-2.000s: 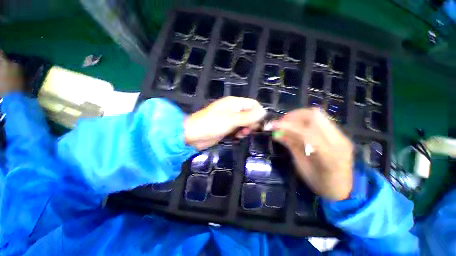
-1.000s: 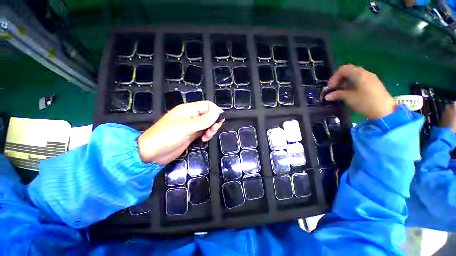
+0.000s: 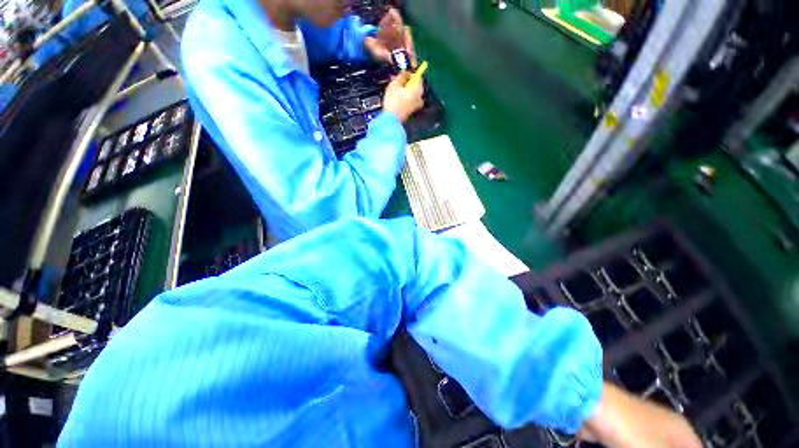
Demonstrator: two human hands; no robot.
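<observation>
The black compartment tray [image 3: 604, 254] lies at the lower right, tilted in view, with several dark square watch bodies [image 3: 635, 280] in its compartments. My left sleeve crosses the lower middle and covers the tray's near left part. My left hand [image 3: 644, 424] is over the tray at the bottom edge. It is blurred and its fingers are cut off or hidden, so I cannot tell whether it holds anything. My right hand is out of the picture.
Another person in a blue smock [image 3: 263, 131] holds a watch body [image 3: 400, 59] and a yellow item [image 3: 420, 70]. A cream slotted board [image 3: 442, 179] and white paper [image 3: 486, 245] lie beyond my sleeve. A metal post [image 3: 613, 114] stands behind. More black trays [image 3: 105, 262] are far left.
The view has swung left, bringing the neighbouring person in. The tray has shifted to the lower right. My right hand has left the picture; my left hand is now at the bottom edge.
</observation>
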